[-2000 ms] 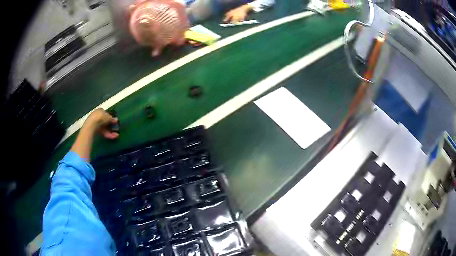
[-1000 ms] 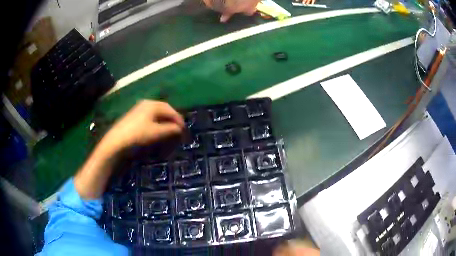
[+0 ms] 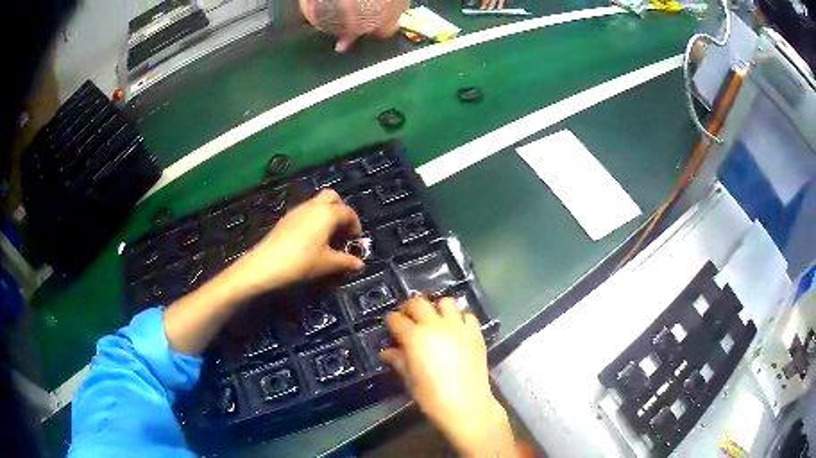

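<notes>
A glossy black blister tray (image 3: 242,309) lies on top of a tray stack on the green belt, with black square housings (image 3: 333,361) in many pockets. My left hand (image 3: 309,237) is over the tray, its thumb and fingertips on a housing (image 3: 358,250) with a round centre. My right hand (image 3: 440,358) is palm down over the tray's lower right part, fingers curled down into the pockets. Its fingertips are partly hidden, so I cannot tell whether it holds anything.
Loose black housings (image 3: 391,118) lie on the belt behind the tray. A white paper sheet (image 3: 580,183) lies to the right. A black fixture (image 3: 680,353) sits on the white machine bed. Another black tray stack (image 3: 85,179) stands at left. A pink-orange fan (image 3: 353,16) is at the top.
My left hand has come back from the belt and moved right across the tray to a housing. My right hand has come in from the bottom edge onto the tray. The view has shifted.
</notes>
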